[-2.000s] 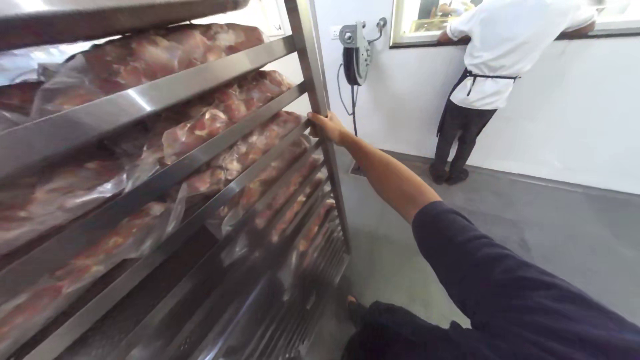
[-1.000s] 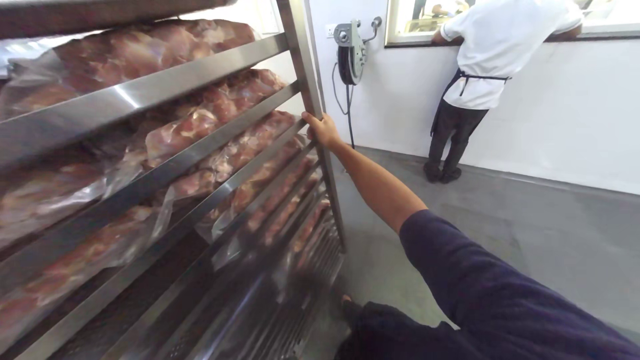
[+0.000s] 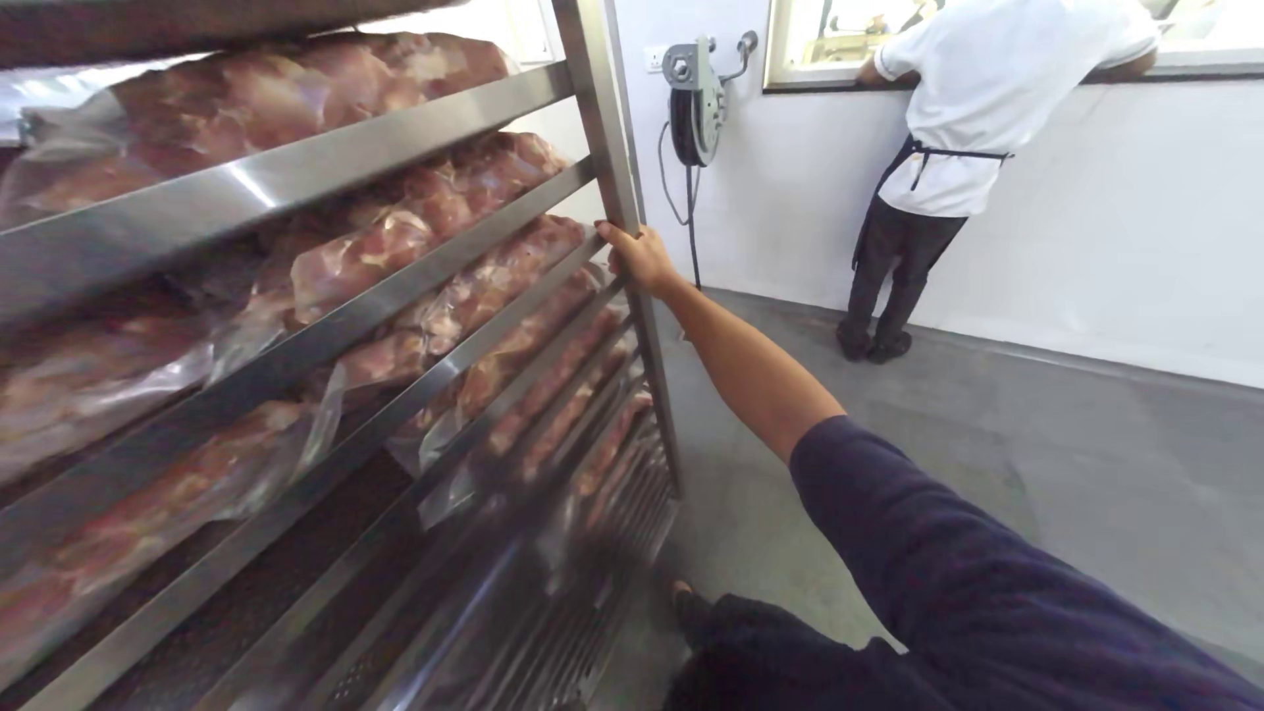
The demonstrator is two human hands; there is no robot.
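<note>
A tall stainless-steel tray rack (image 3: 415, 341) fills the left side of the view. Its shelves hold raw meat in clear plastic bags (image 3: 365, 247), stacked over several levels; the lower ones are dark and partly blurred. My right hand (image 3: 637, 259) grips the rack's upright post (image 3: 604, 118) near its upper part, thumb and fingers around the metal, with the arm stretched out from the lower right. My left hand is out of the frame.
A hose reel (image 3: 696, 109) hangs on the white wall beyond the rack. A person in a white shirt and dark apron (image 3: 948, 148) leans at a window ledge (image 3: 1205, 74), back turned. Grey floor (image 3: 1037, 474) lies between the rack and the wall.
</note>
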